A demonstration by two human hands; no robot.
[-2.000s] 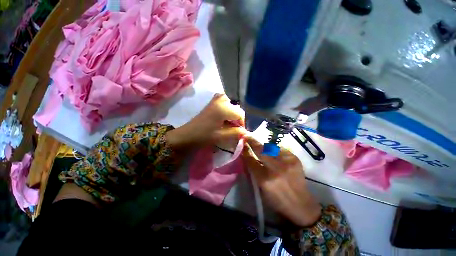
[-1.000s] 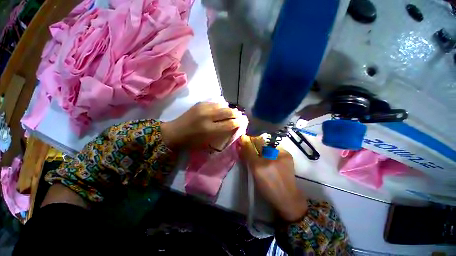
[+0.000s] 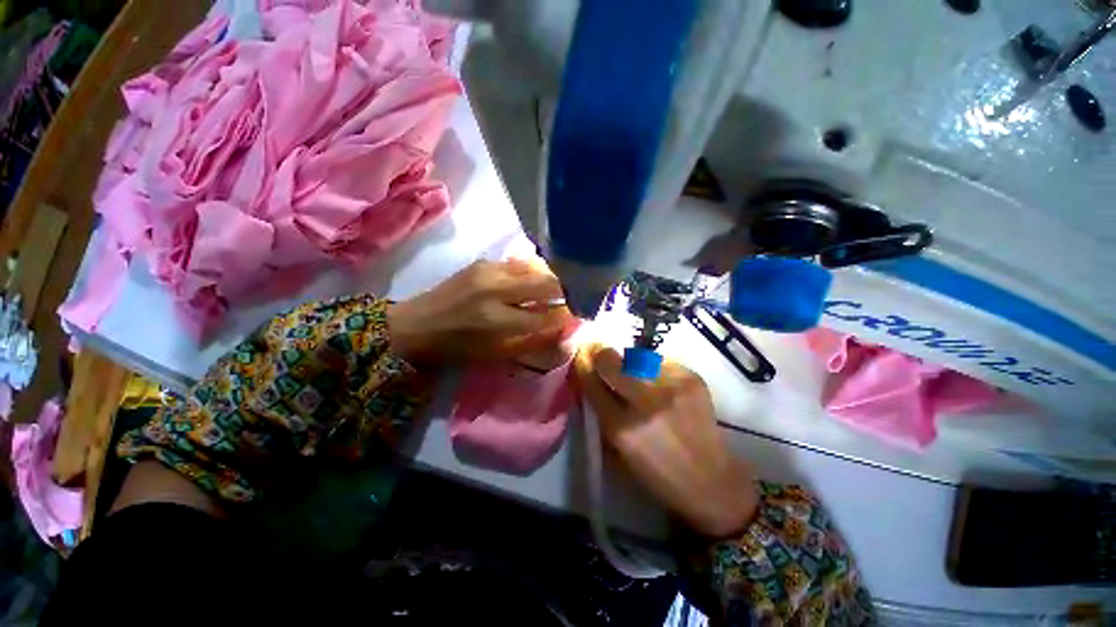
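Observation:
A light pink fabric piece [image 3: 514, 414] hangs below my left hand towards the table's front edge, its lower end rounded. My left hand [image 3: 483, 312] pinches the upper part of it just left of the needle area. My right hand [image 3: 655, 416] is close beside it, fingertips at the fabric and the narrow white elastic tape [image 3: 596, 490], which runs down in a curve towards my lap. The blue front cover [image 3: 618, 123] of the white sewing machine [image 3: 955, 159] hides the needle. Bright light washes out the spot at the fingertips.
A big crumpled pink heap [image 3: 294, 159] lies at the left. A blue knob with a spring [image 3: 641, 363] and a black slotted guide [image 3: 731, 344] stand right of the fingertips. A pink scrap [image 3: 900, 392] lies under the arm. A black rectangular object [image 3: 1028, 535] lies front right.
The pink piece has changed from a spread flap to a rounder fold. My left hand has shifted slightly at the needle area. The whole view has swayed; both hands stay by the needle.

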